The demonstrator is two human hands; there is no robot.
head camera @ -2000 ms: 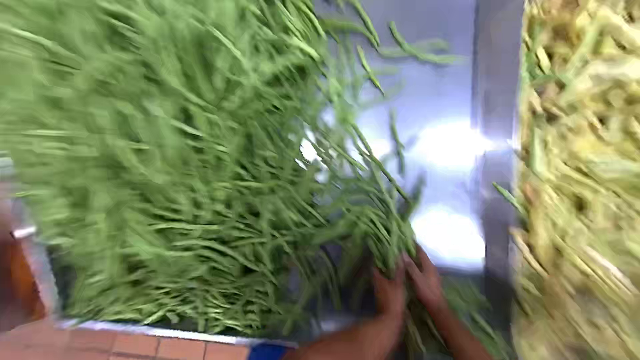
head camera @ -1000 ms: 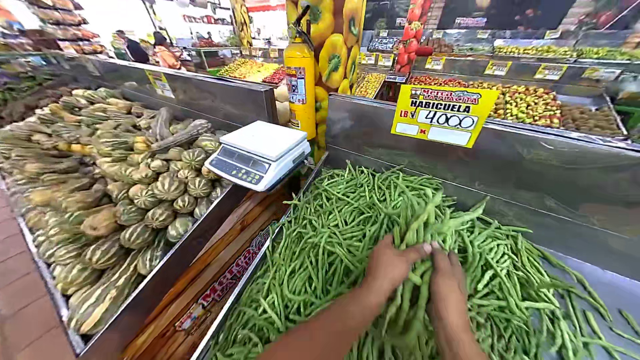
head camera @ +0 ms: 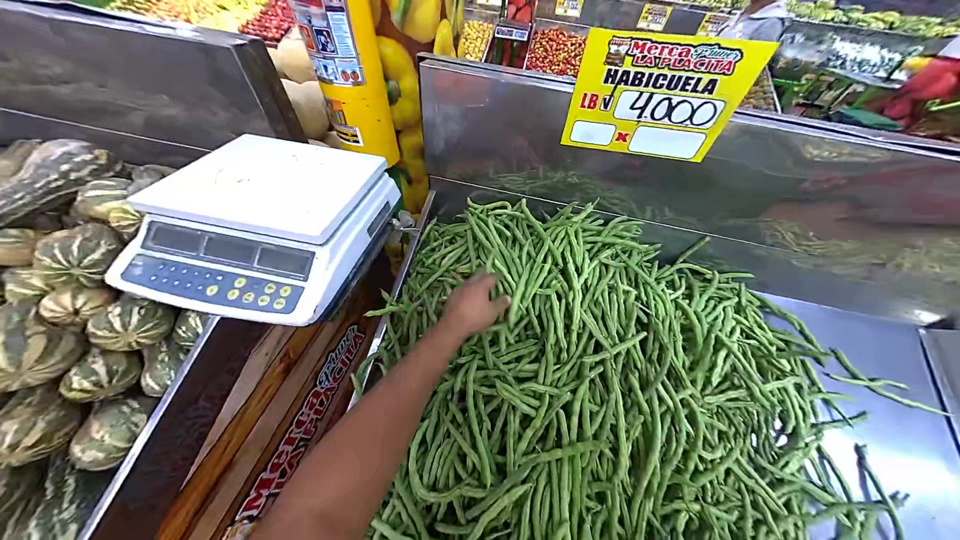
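A large heap of green beans (head camera: 570,360) fills much of a sheet-metal bin (head camera: 892,435). My left hand (head camera: 474,304) rests on the heap's upper left part, near the bin's side edge; its fingers touch the beans, and whether they grip any cannot be told. My right hand is out of the frame. Just left of my left hand, beyond the bin's edge, stands a white electronic scale (head camera: 262,195) with nothing on its plate.
Striped squashes (head camera: 75,330) lie piled at the left. A metal back panel (head camera: 480,127) rises behind the beans and carries a yellow price sign (head camera: 667,94). A yellow cylinder (head camera: 364,97) stands behind the scale. A person (head camera: 757,22) is partly visible at the back.
One second ago both my hands held beans together over the heap. Now my left hand lies farther left on the heap, and my right hand has left the view. The view has shifted strongly.
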